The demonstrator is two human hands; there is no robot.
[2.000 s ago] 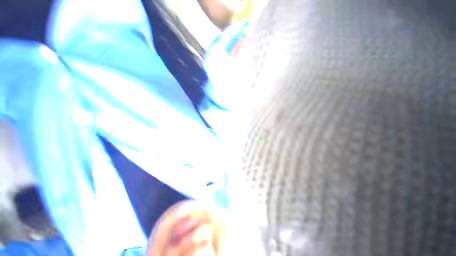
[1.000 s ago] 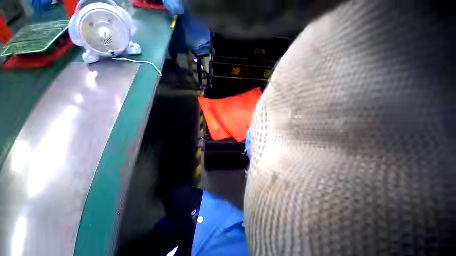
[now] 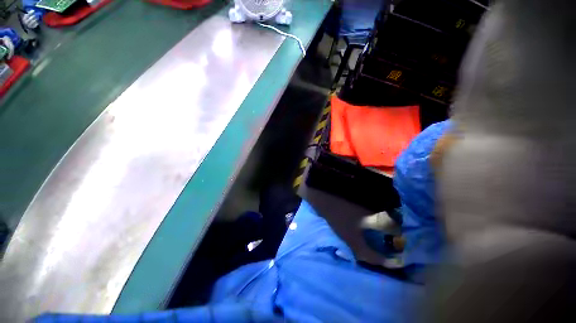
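Note:
My right hand (image 3: 511,170), in a pale knit glove, is very close to the lens and fills the right side of the view. It is blurred and its fingers cannot be made out, so I cannot tell whether it holds anything. A blue sleeve (image 3: 418,189) meets the glove at an orange-brown cuff edge. My left hand is not in view. Nearest in front on the left is a long shiny metal sheet (image 3: 136,145) along the green-topped bench (image 3: 189,208).
A white fan (image 3: 260,7) with a cord stands at the bench's far end. Red supports (image 3: 74,14) with a green board (image 3: 57,5) are at upper left. Black bins (image 3: 372,88) stand right of the bench, with red-orange sheets (image 3: 382,132). Blue smock (image 3: 328,265) shows below.
The glove has shifted right and blurred, uncovering a blue sleeve and cuff. The view has turned, so the bench and bins appear farther right and the fan is cut off at the top.

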